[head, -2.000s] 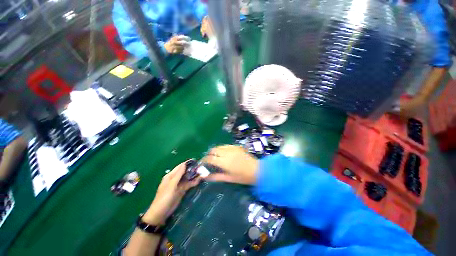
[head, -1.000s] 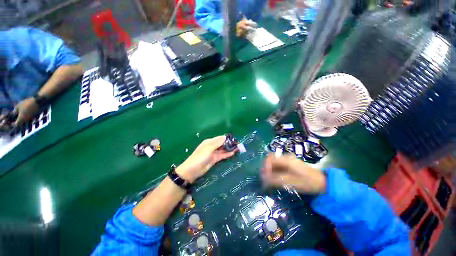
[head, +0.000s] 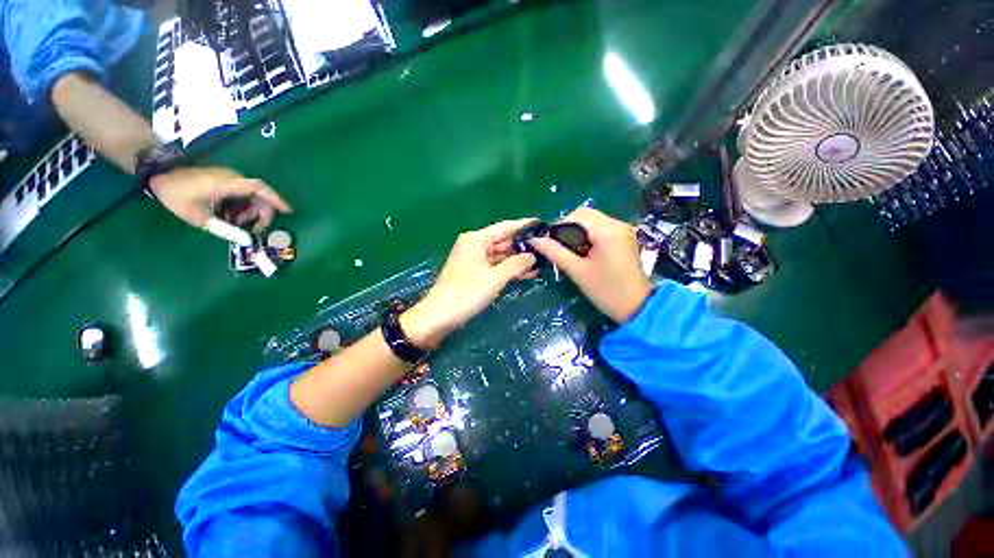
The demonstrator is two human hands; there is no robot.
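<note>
My left hand [head: 480, 273], with a black band on the wrist, holds a small black housing [head: 530, 235] between its fingertips. My right hand [head: 602, 262] holds a round dark cover [head: 570, 238] right beside it, its thumb at the housing. The hands meet above the far edge of a clear blister tray [head: 501, 381]. Pale round modules with orange-gold bits, such as this internal module [head: 601, 427], sit in tray pockets. A loose pile of black and silver housings with white tabs [head: 703, 253] lies right of my right hand.
A cream-pink desk fan [head: 837, 147] stands beyond the pile. Stacked blister trays [head: 937, 174] are behind it, red bins [head: 872, 376] at right. Another person's hand [head: 213, 198] is over a small group of parts at left. White sheets [head: 202, 93] lie far left.
The view has turned downward. My right hand has come from beside the pile to my left hand, now with a dark cover in it. Another person's hand has reached in over the parts at left.
</note>
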